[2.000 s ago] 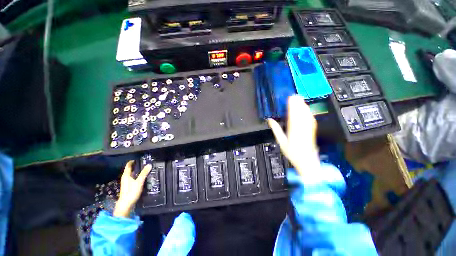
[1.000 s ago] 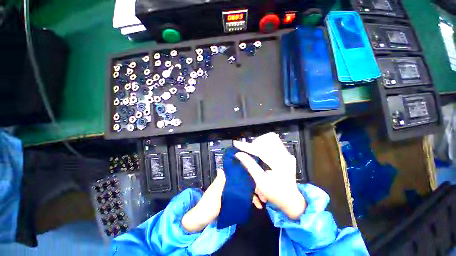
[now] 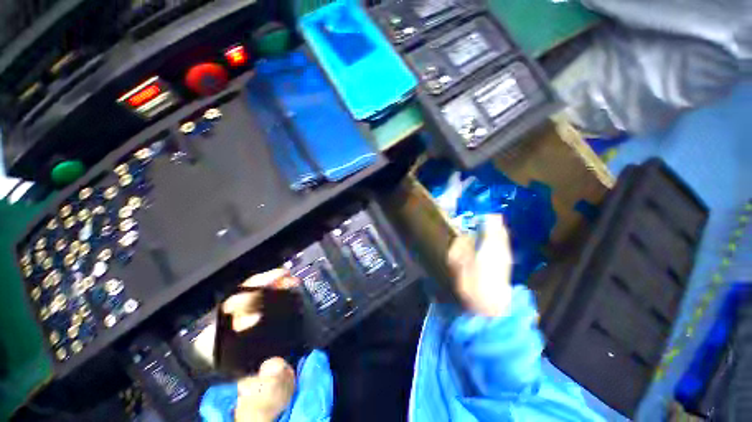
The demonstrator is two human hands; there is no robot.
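Observation:
My left hand [image 3: 265, 387] grips a dark glossy rear cover [image 3: 268, 336] above the phone tray, thumb at its near edge and fingers at its far edge. A pale reflection shows on it. My right hand [image 3: 482, 268] is blurred, over an open cardboard box, with whitish and blue film [image 3: 462, 200] at its fingertips; whether it grips the film cannot be told. Phone bodies [image 3: 363, 250] lie in slots of the black tray, partly hidden by my left hand and the cover.
A parts tray [image 3: 218, 194] holds scattered lens rings [image 3: 82, 239] and dark blue panels [image 3: 317, 132]. Light blue panels [image 3: 363, 70] and another phone tray [image 3: 528, 124] are beyond. The press [image 3: 99, 82] is upper left. The cardboard box [image 3: 581, 152] and a slotted black tray [image 3: 631, 272] are right.
The view has turned right. My hands were together on a dark blue panel; now they are apart, my right hand over the box and my left hand holding a dark glossy cover.

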